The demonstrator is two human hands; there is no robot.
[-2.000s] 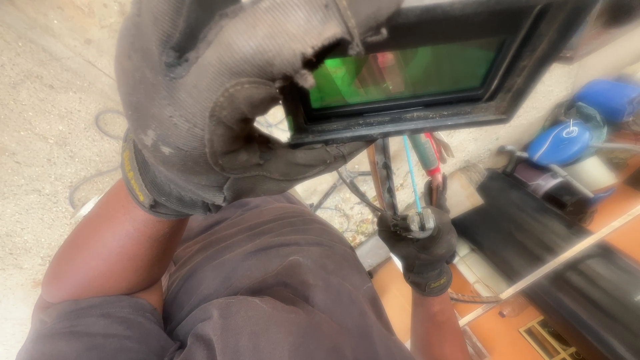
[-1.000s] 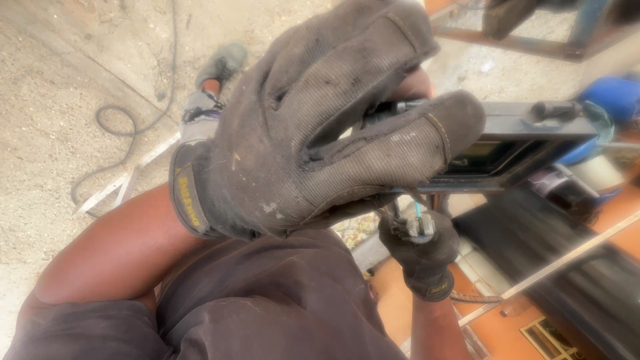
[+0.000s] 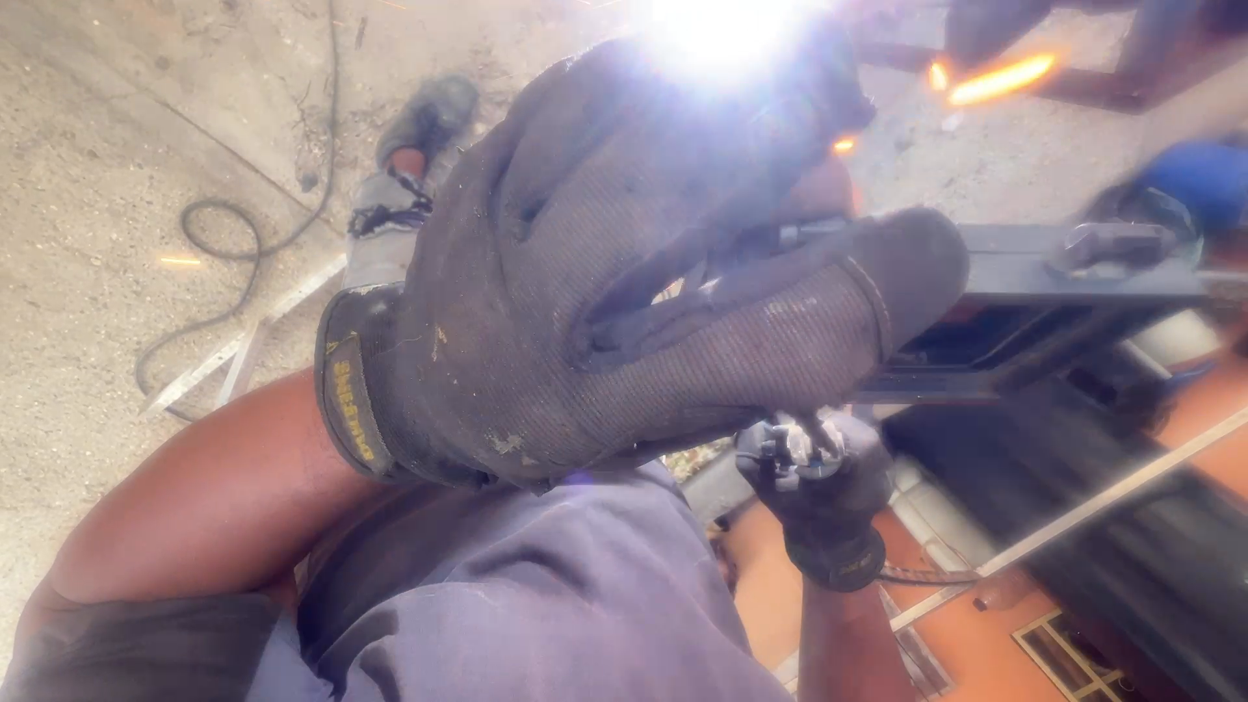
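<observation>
My left hand [image 3: 624, 283], in a worn dark work glove, is raised close to the camera with the fingers bent and the thumb apart. Its palm side is hidden, so its hold is unclear. A dark frame with a dark window [image 3: 1014, 336], seemingly a welding shield, is partly behind the thumb. A white welding arc glare [image 3: 721, 34] covers the upper fingertips. Lower right, my gloved right hand [image 3: 829, 478] is closed around a welding tool [image 3: 809, 439], whose pale metallic end is blurred. A cable [image 3: 926, 576] shows beside that wrist.
Orange sparks [image 3: 999, 80] fly near a metal frame [image 3: 1102, 88] at upper right. A loose cable [image 3: 255, 244] and a pale angled bar [image 3: 244, 336] lie on the rough ground. A shoe [image 3: 429, 112] is beyond my left wrist. A blue object [image 3: 1194, 185] is at right.
A bright arc glare and sparks have appeared. The green window seen two seconds ago no longer shows green; the dark frame is now farther right, partly behind my left hand.
</observation>
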